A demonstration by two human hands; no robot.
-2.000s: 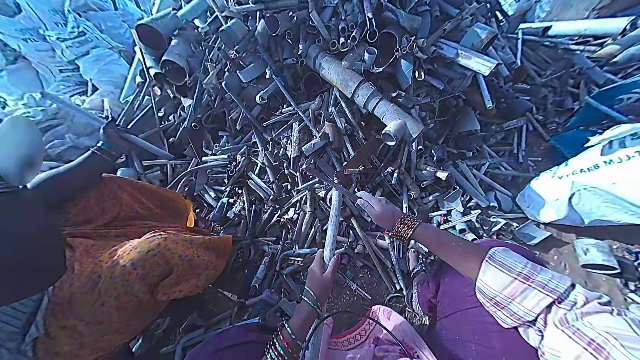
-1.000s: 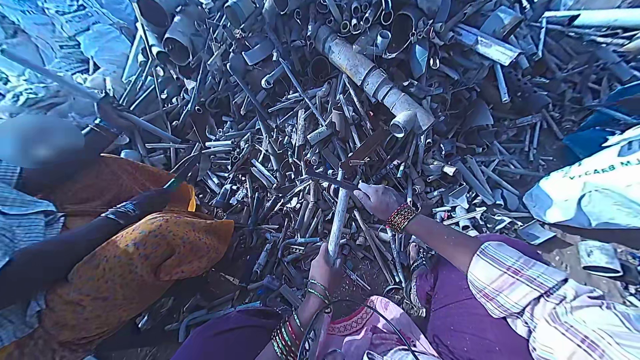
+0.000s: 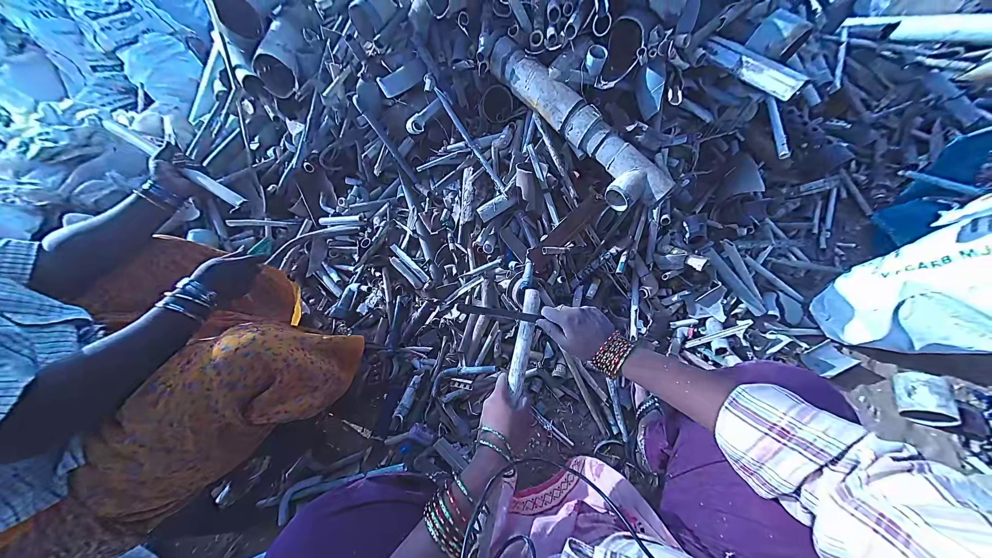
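My left hand (image 3: 508, 418) is closed around a pale, dirty plastic pipe (image 3: 524, 341) that points up and away over the scrap heap. My right hand (image 3: 577, 333) grips one end of a dark, flat blade-like tool (image 3: 500, 312), which lies across the pipe above my left hand. Whether the tool has a cutting edge cannot be told. Beyond both hands spreads a heap of cut pipe pieces (image 3: 434, 263). A rusty flat piece (image 3: 572, 227) rests on the heap just past the pipe's far end.
A co-worker at the left holds a long pale pipe (image 3: 213, 186) over the heap. A large jointed pipe (image 3: 581, 124) lies farther back. White sacks (image 3: 914, 287) are at the right, near a short wide pipe piece (image 3: 926, 397). More sacks (image 3: 70, 77) lie at the far left.
The co-worker's nearer hand, not seen in the oldest frame, now shows over the orange cloth. Their long pipe has tilted and shifted. My hands remain on the pipe and the dark tool.
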